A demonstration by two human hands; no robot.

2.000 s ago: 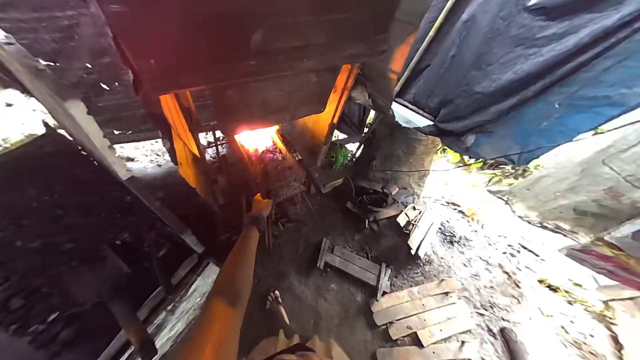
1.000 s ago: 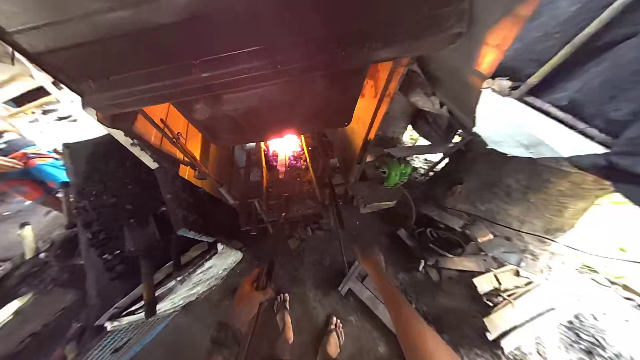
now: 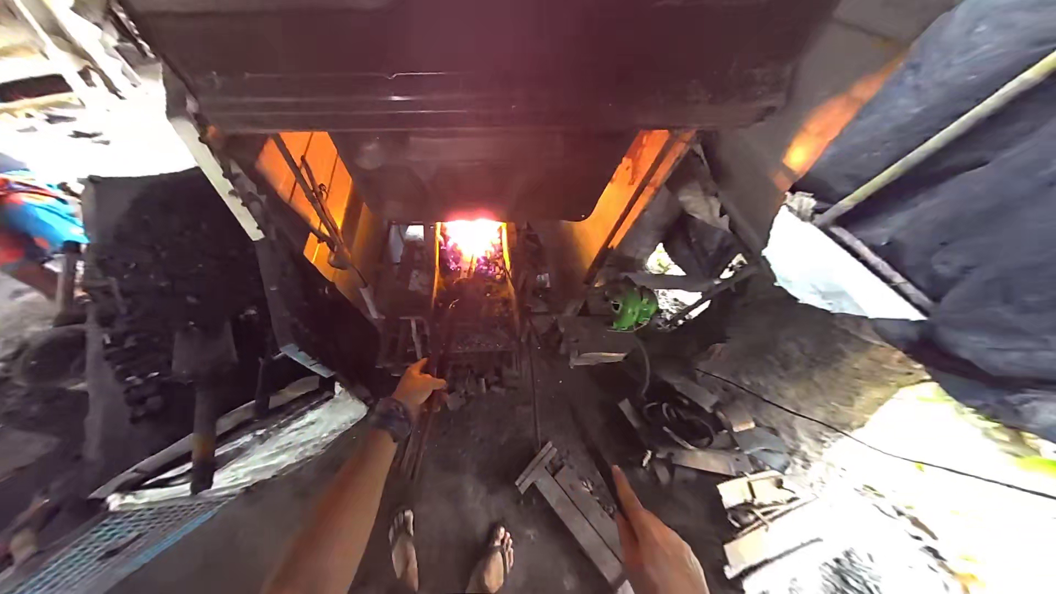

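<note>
A charcoal forge glows at the centre, with bright coals at its far end under a dark hood. My left hand is at its near edge, beside thin dark metal rods that slant down toward the ground; whether its fingers grip one is unclear. At the lower right, my right hand is above a low wooden stool, its index finger pointing forward. A dark, narrow shape runs along that finger, too blurred to identify.
A green blower sits right of the forge, with a cable crossing the ground. Scrap wood lies at lower right, a heap of dark charcoal at left. The metal hood hangs overhead. A person is at far left.
My left hand has moved forward to the forge's near edge since one second ago. My right hand, absent two seconds ago, is in view near the stool. The view has turned.
</note>
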